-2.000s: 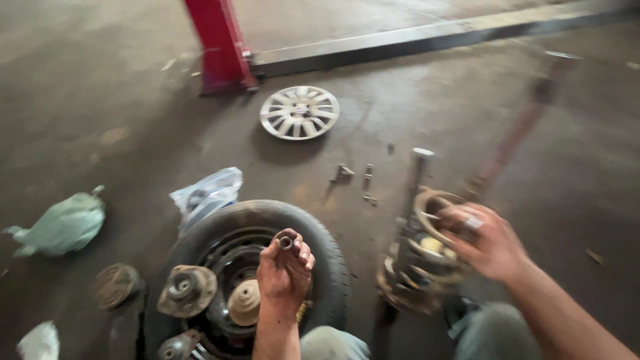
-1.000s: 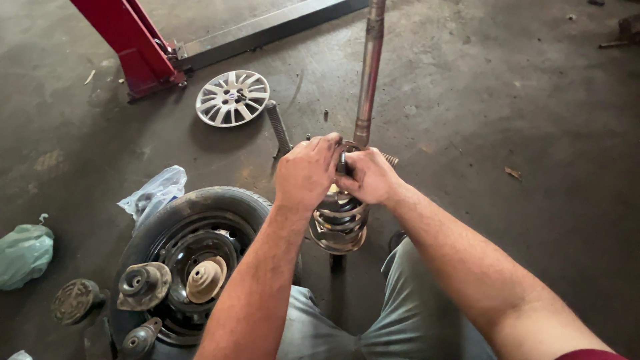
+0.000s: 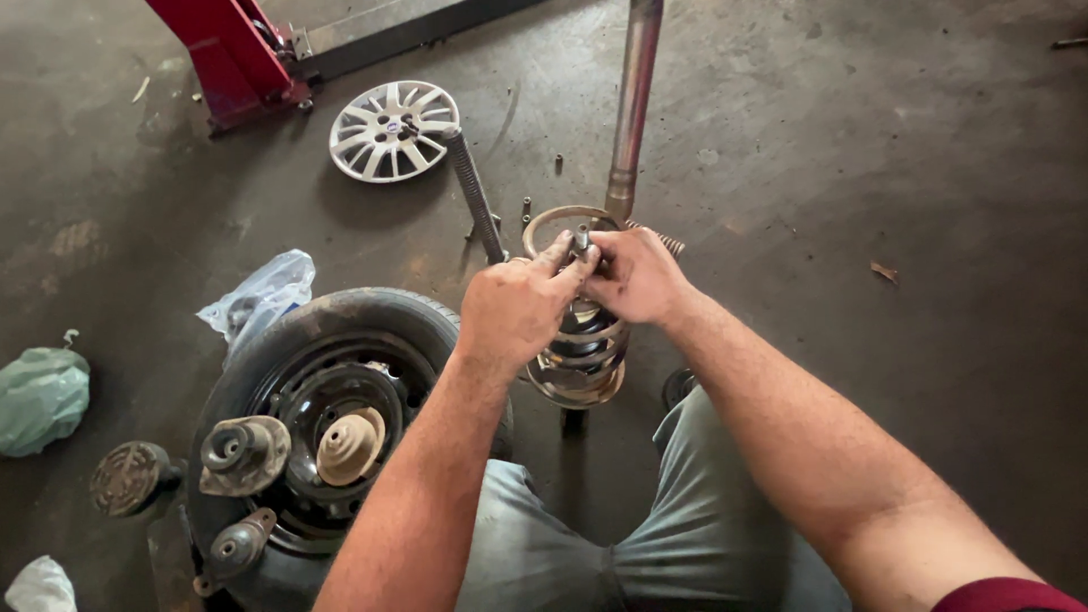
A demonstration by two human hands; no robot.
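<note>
A suspension strut with a coil spring (image 3: 595, 353) stands upright between my knees. At its top, my left hand (image 3: 523, 302) and my right hand (image 3: 639, 276) meet around a small metal piece (image 3: 582, 236), perhaps a nut or the rod's end. Fingers of both hands touch it; which hand grips it is hard to tell. A threaded rod (image 3: 476, 195) rises left of the spring, and a long metal tube (image 3: 633, 110) extends behind it. On a wheel with tyre (image 3: 323, 323) at the left lie a strut mount (image 3: 244, 455), a conical metal part (image 3: 348, 446) and a smaller flanged part (image 3: 238, 544).
A silver wheel cover (image 3: 393, 132) lies beyond the wheel, near a red steel post (image 3: 229, 64) with a grey floor beam (image 3: 408, 34). Small sockets (image 3: 526, 208) lie behind the strut. At left are a clear plastic bag (image 3: 263, 293), a green bag (image 3: 44, 399) and a round part (image 3: 129, 478).
Two seconds ago my left hand held a small round part over the wheel and my right hand was at the spring. Both hands are now together at the strut's top.
</note>
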